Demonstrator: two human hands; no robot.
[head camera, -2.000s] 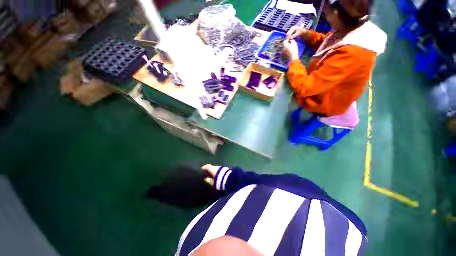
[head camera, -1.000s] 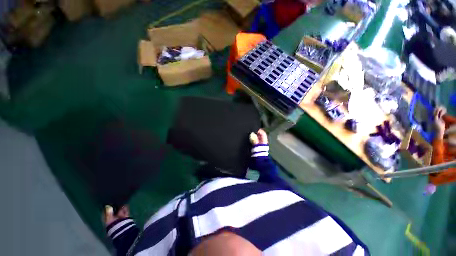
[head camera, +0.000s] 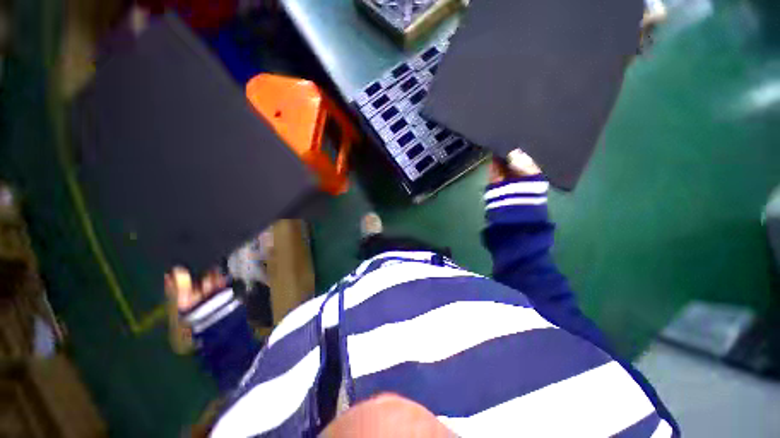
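Note:
My left hand (head camera: 195, 289) holds a large flat black foam sheet (head camera: 180, 154) by its near edge, at the left. My right hand (head camera: 517, 167) holds another dark foam sheet (head camera: 539, 77) by its near edge, at the upper right. The sheet in my right hand covers part of the rows of finished units (head camera: 402, 115), which lie on black foam at the bench end. The units show dark windows in light frames. Both sheets are raised and tilted, and parts of my fingers are hidden by them.
An orange stool (head camera: 299, 120) stands between the left sheet and the bench. The green bench top (head camera: 329, 34) runs to the top edge, with a carton (head camera: 415, 21) on it. Cartons (head camera: 291, 265) stand on the floor near my left sleeve and at the far left.
The view has turned and come closer to the finished units. Both sheets have risen from low in front of me, one now left of the stool and the other over the rows.

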